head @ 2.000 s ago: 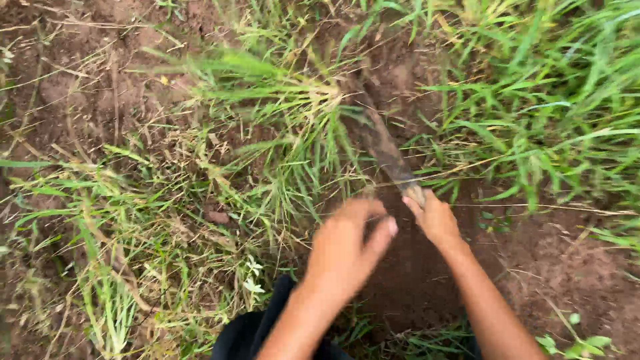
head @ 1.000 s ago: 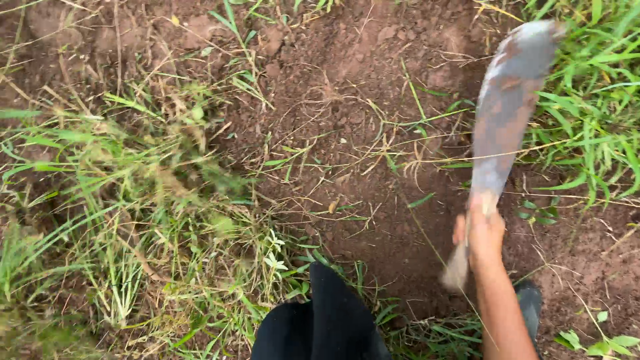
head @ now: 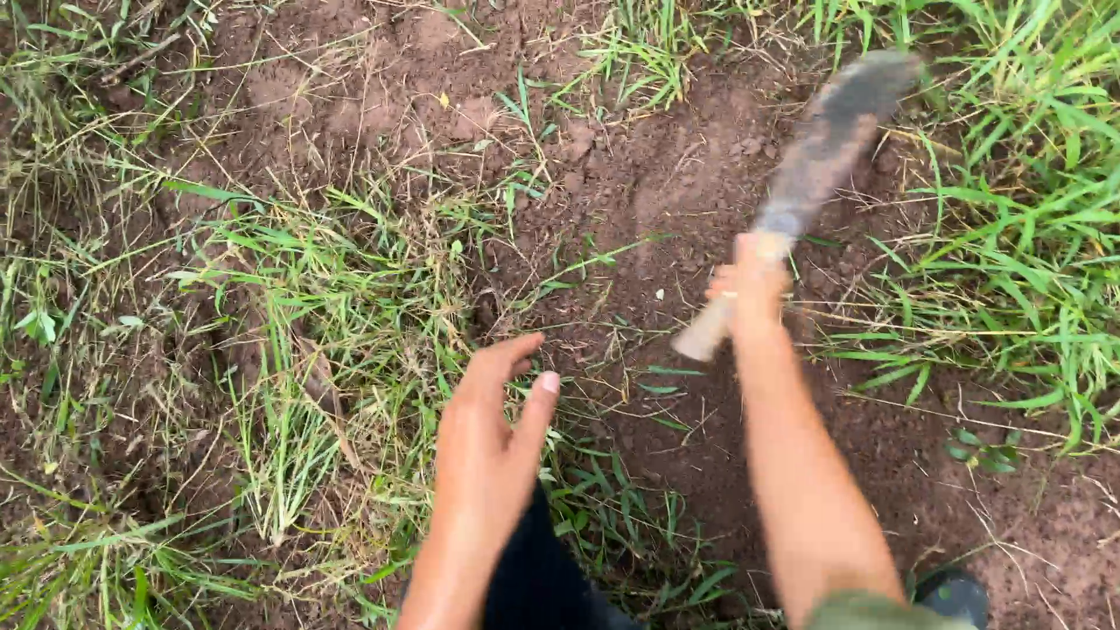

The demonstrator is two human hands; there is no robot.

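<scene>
My right hand [head: 754, 284] is closed around the pale handle of a machete [head: 822, 157], whose broad, soil-marked blade is blurred and points up and to the right over bare soil. To its left, my left hand [head: 499, 402] holds nothing; its thumb and fingers are apart above the edge of the cut or flattened grass [head: 350, 280]. Some low grass blades [head: 604, 258] lie on the soil between the two hands.
Tall green grass [head: 1032, 236] stands along the right side. Reddish-brown soil [head: 367, 105] shows at the top and centre. A dark trouser leg [head: 542, 569] and a dark shoe [head: 954, 595] are at the bottom. A small leafy plant [head: 984, 451] grows at the right.
My left hand, out of view one second ago, is back in view. Two seconds ago the machete blade was at a grass clump; now it is raised over soil in my right hand.
</scene>
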